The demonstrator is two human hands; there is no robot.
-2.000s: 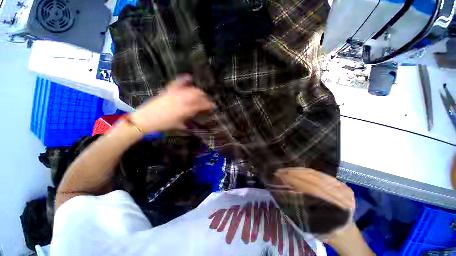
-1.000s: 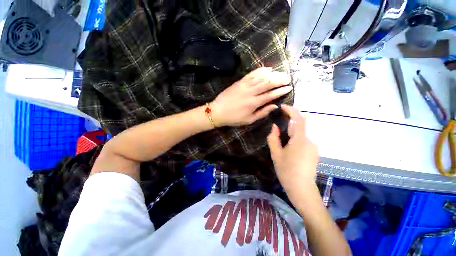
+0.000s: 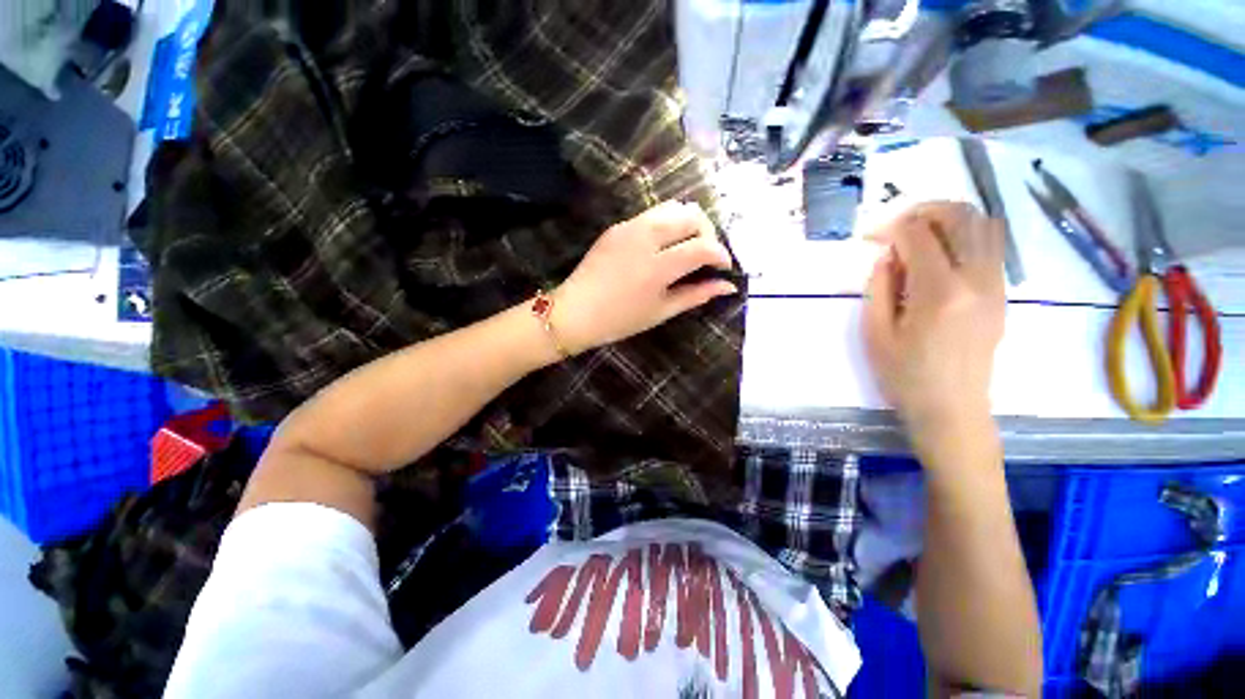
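The dark plaid garment (image 3: 601, 396) lies spread over the left and middle of the table, with a plain black patch (image 3: 492, 157) within it. My left hand (image 3: 649, 280) rests flat on the garment near its right edge, just below the needle area. The presser foot area (image 3: 744, 144) is brightly lit beside the cloth edge. My right hand (image 3: 942, 294) is slightly blurred over the white table, away from the cloth, fingers bent. Its fingertips are near the tweezers (image 3: 986, 178); I cannot tell if it touches or holds anything.
Thread snips (image 3: 1079, 225) and scissors with yellow and red handles (image 3: 1161, 328) lie at the right. A clear bluish guard (image 3: 833, 198) stands beside the presser foot. Brown card scraps (image 3: 1024, 98) lie at the upper right. Blue crates (image 3: 82, 437) and more plaid cloth (image 3: 137, 574) are below.
The garment was swung and blurred, then laid flat at the machine. My right hand has left the cloth edge and moved right over the table. My left hand stays on the cloth. The view has shifted right.
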